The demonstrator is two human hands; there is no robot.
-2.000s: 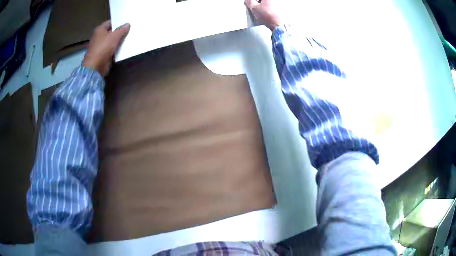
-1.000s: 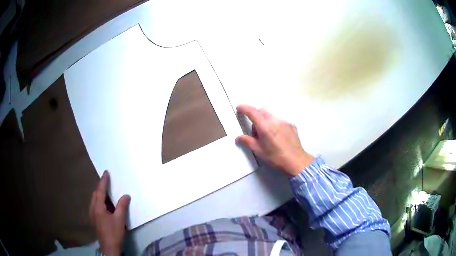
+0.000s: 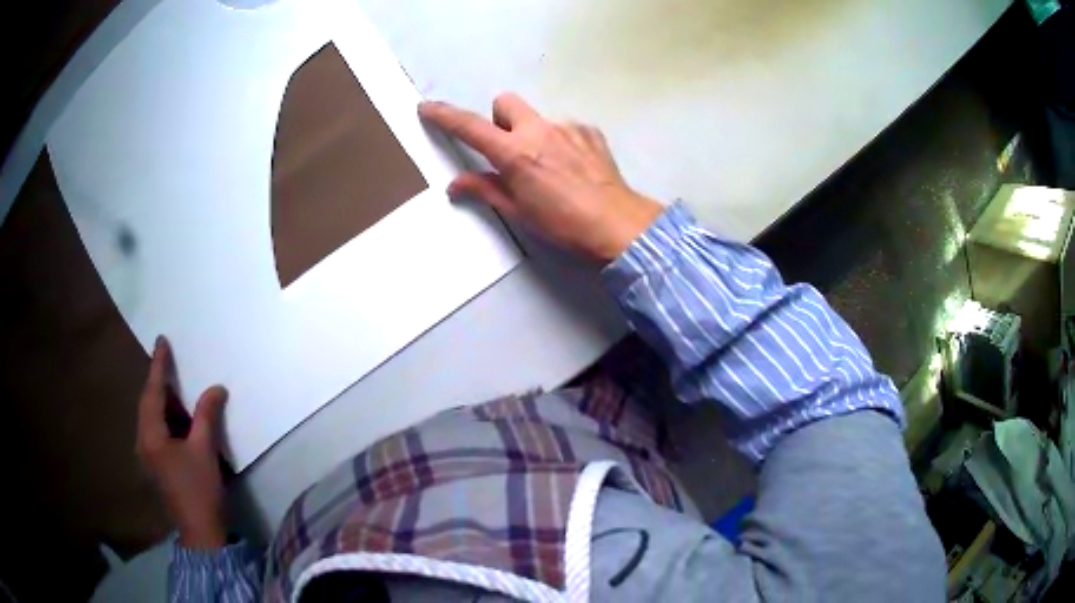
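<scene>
The white pattern template [image 3: 354,283] lies on the table, its upper end cut off by the picture's top edge. Brown fabric [image 3: 336,165] shows through its curved-sided window. My left hand [image 3: 183,442] rests at the template's lower left corner, thumb and fingers apart. My right hand [image 3: 542,177] rests on the template's right edge, index finger and thumb apart, other fingers curled. No tool shows in either hand; the inside of my right palm is hidden.
Dark brown fabric [image 3: 59,353] lies left of the template. The white table [image 3: 731,130] has a yellow-brown stain at the top. My plaid apron [image 3: 472,483] is against the front edge. Boxes [image 3: 1020,242] and grey cloth stand on the floor at right.
The template was lifted at first, baring the brown panel, then laid flat over it. Since then the view has shifted; template and hands appear farther up and left, hands still at its edges.
</scene>
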